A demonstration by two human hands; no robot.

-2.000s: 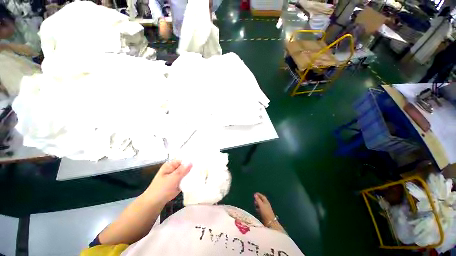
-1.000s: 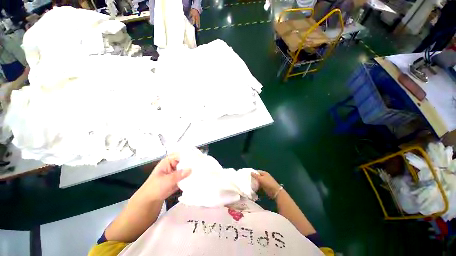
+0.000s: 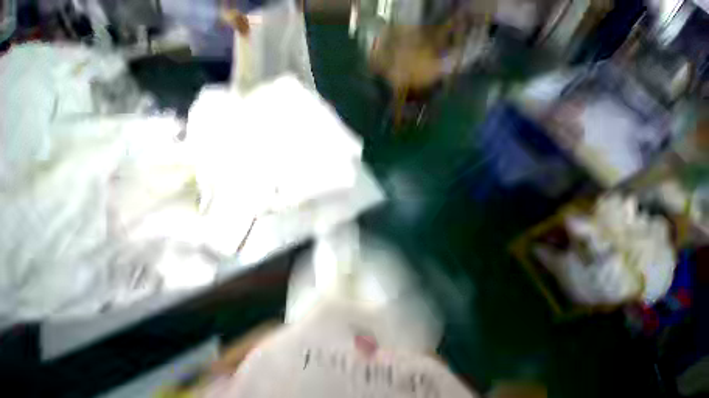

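Note:
The frame is strongly blurred. A white cloth piece (image 3: 346, 268) hangs just in front of my pale top, beyond the table's near edge. A blurred strip of skin, my left forearm or hand (image 3: 250, 342), shows at the lower left beside my top. Its fingers cannot be made out, nor whether they touch the cloth. My right hand cannot be seen; only a blurred yellow sleeve patch shows at the bottom right. A large crumpled white garment pile (image 3: 62, 202) covers the table's left part. A flatter white stack (image 3: 272, 155) lies near its right end.
The pale table's corner (image 3: 369, 194) juts over the green floor (image 3: 459, 272). A yellow-framed trolley (image 3: 544, 284) holding white cloth (image 3: 614, 249) stands at right. Blue crates (image 3: 517, 151) stand beyond it. A person's hand (image 3: 237, 22) and hanging white cloth show behind the table.
The view has swung to the right and blurred. The cloth piece, held between both hands a second ago, now hangs longer and farther forward. My right hand is no longer visible.

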